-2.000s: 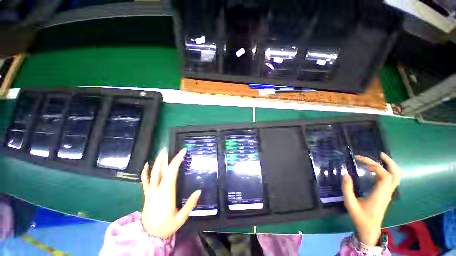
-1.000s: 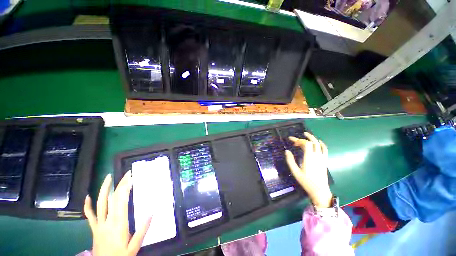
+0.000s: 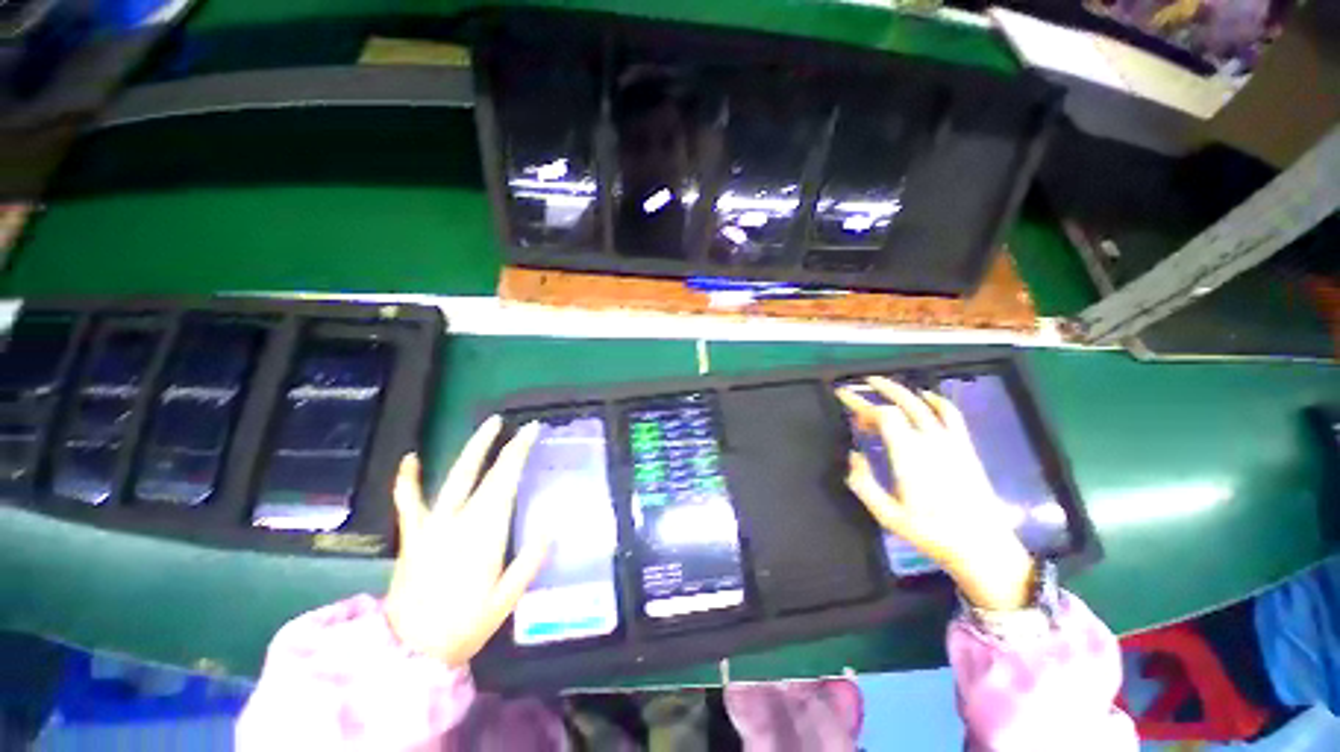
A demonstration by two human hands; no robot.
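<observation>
A black phone tray (image 3: 801,605) lies in front of me with its middle slot empty. The leftmost smartphone (image 3: 570,551) shows a pale screen. The second phone (image 3: 683,507) shows a dark test menu with green and white text. The rightmost phone (image 3: 1004,441) shows a pale greyish screen. My left hand (image 3: 459,551) is spread over the tray's left end, fingertips at the leftmost phone's edge. My right hand (image 3: 933,485) is over the fourth phone, fingers apart, hiding most of it. Neither hand grips anything.
Another phone tray (image 3: 404,426) with dark phones lies at the left. A raised rear tray (image 3: 941,206) holds dark phones above a wooden board (image 3: 617,294), with a blue pen (image 3: 750,285) on it. A grey metal bar (image 3: 1220,250) stands at the right.
The leftmost phone went from menu to white, now pale with a light-blue strip. The rightmost phone's screen turned from dark to pale. My right hand moved from the rightmost phone to the fourth.
</observation>
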